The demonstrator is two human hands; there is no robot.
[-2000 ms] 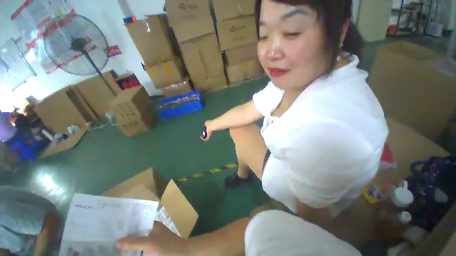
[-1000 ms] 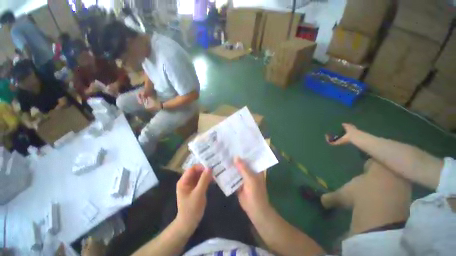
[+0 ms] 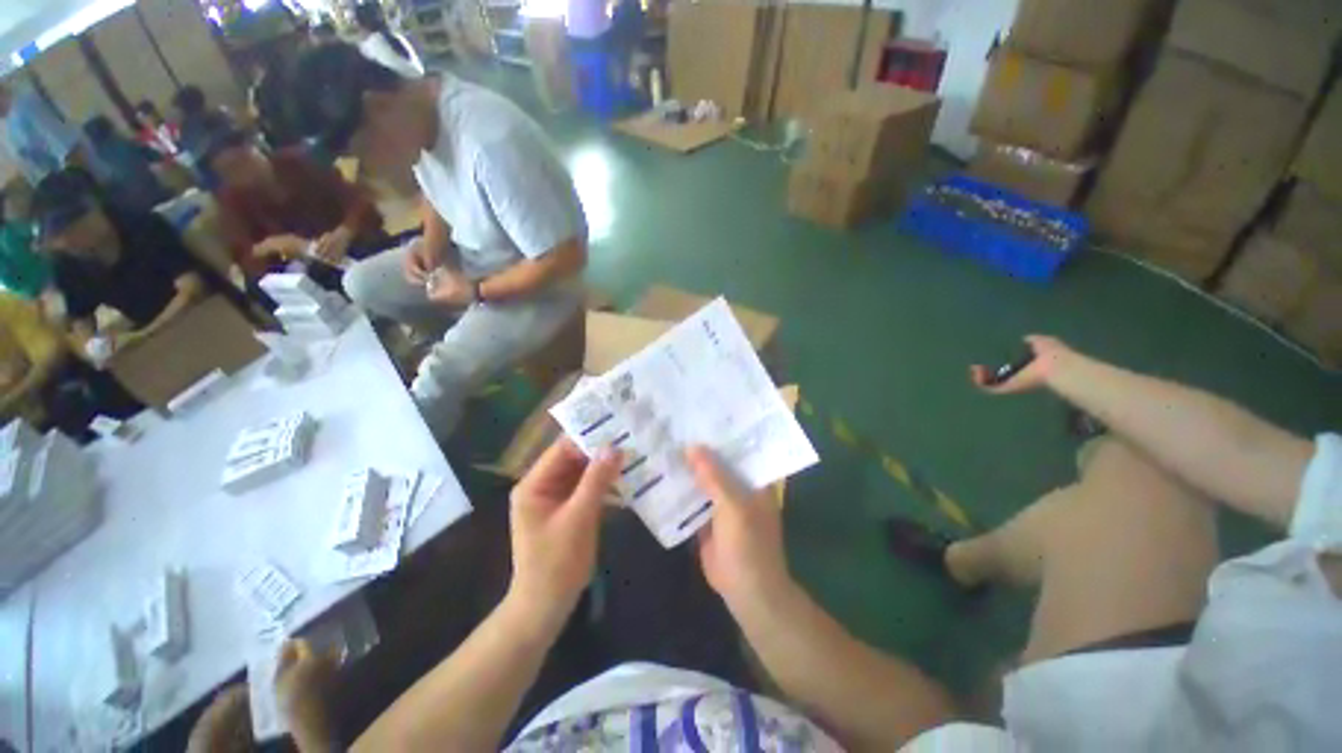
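A white printed instruction leaflet [image 3: 692, 412] with small dark bars is held up above my lap. My left hand [image 3: 559, 515] grips its left lower edge between thumb and fingers. My right hand [image 3: 743, 530] holds its lower right part, with the thumb on the printed face. The fingers behind the sheet are hidden. Behind it stands the open shipping carton [image 3: 626, 338], its inside mostly covered by the leaflet.
At left, the white table [image 3: 199, 552] bears small product boxes [image 3: 358, 512] and a leaflet stack [image 3: 400, 533]. Another person's hands [image 3: 302, 684] hold a sheet at its near edge. A seated neighbour's hand [image 3: 1023, 362] holds a small dark object at right. A blue crate [image 3: 993, 228] is beyond.
Over the last second the leaflet and both my hands have stayed nearly in place. Another person's hands have appeared at the table's near edge. Earlier, the view faced the neighbour at right.
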